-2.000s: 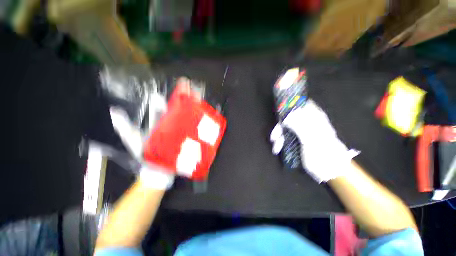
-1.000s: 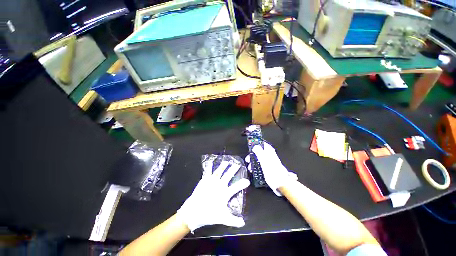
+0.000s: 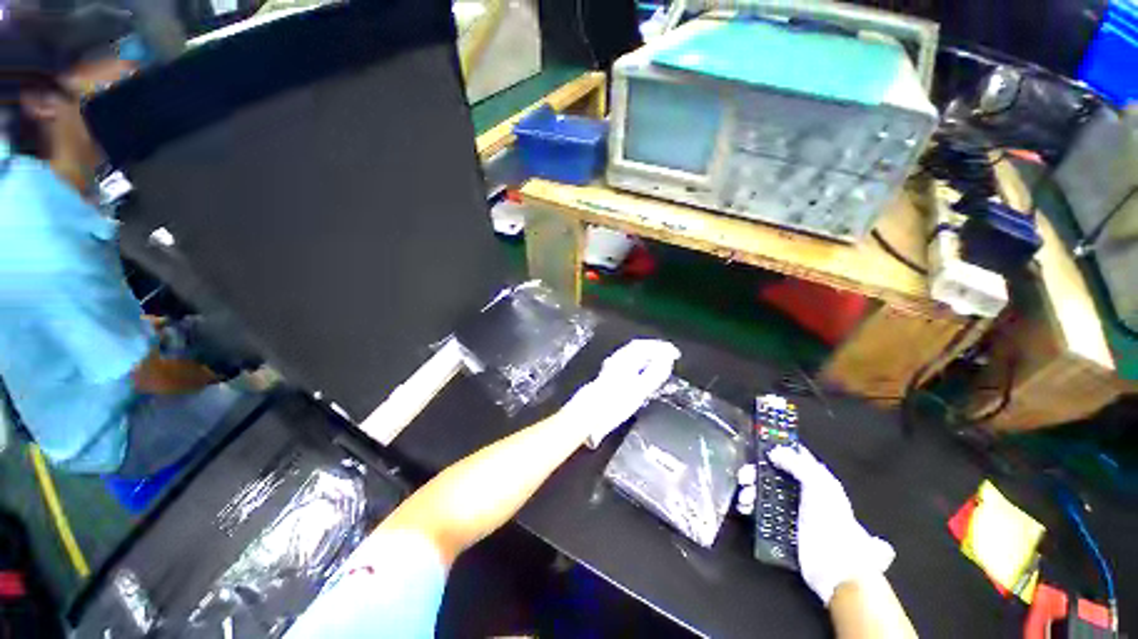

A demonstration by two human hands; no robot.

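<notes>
My right hand, in a white glove, holds a long black remote control with small coloured buttons, upright in the view just above the bench. My left hand, also gloved, is at the upper left corner of a bagged black set-top box lying on the bench. Its fingers are bunched at the clear bag's edge; whether they pinch the plastic is unclear. A second bagged box lies farther back to the left.
A black panel stands at left, with a seated person beyond it. A black tote holds shiny bags. An oscilloscope and blue bin are on the shelf. Yellow and red sheets lie at right.
The view has swung left, showing the tote and person. My left hand has moved from flat on top of the bagged box to its far left corner. My right hand still holds the remote.
</notes>
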